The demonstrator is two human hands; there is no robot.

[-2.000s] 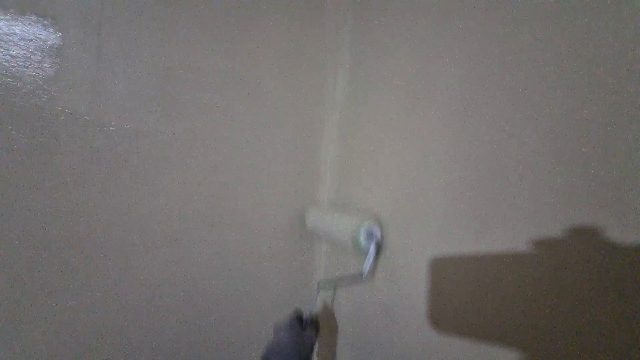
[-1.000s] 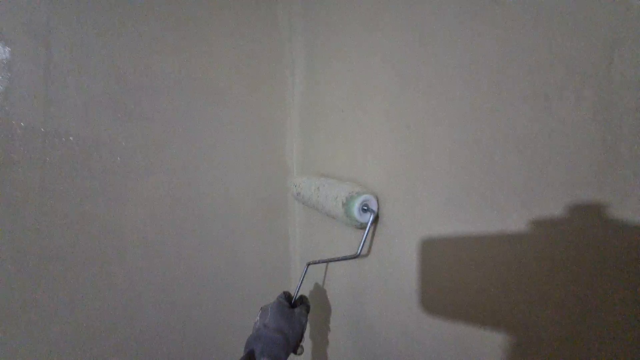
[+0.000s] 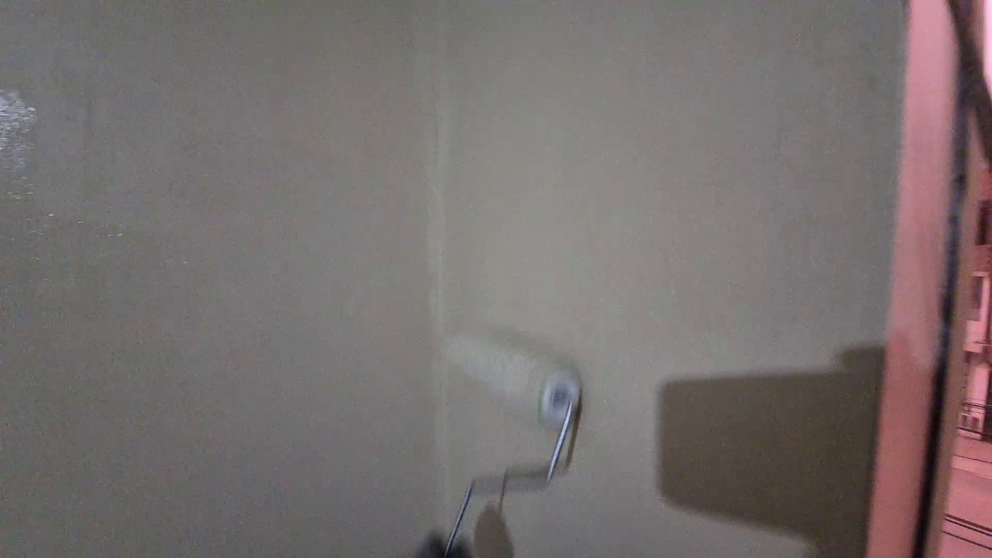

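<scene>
A paint roller [image 3: 504, 372] with a pale, blurred sleeve lies at a slant against the right-hand wall [image 3: 659, 194], its far end close to the inside corner. Its bent metal wire frame [image 3: 561, 442] runs down to my left hand [image 3: 442, 547], in a dark glove and mostly cut off by the bottom edge. The fingers are around the roller's grip, which is hidden. The left-hand wall [image 3: 232, 349] has a shiny patch at its upper left. My right hand is out of view.
A pinkish upright edge [image 3: 914, 232] bounds the right-hand wall. Past it, at the far right, parts of a building [image 3: 975, 349] with a railing show. A large dark shadow [image 3: 767, 449] falls on the lower right of the wall.
Against the wall, the roller is lower than one second ago, and my left hand has dropped mostly out of the frame. The view has shifted, and the upright edge at right has come in.
</scene>
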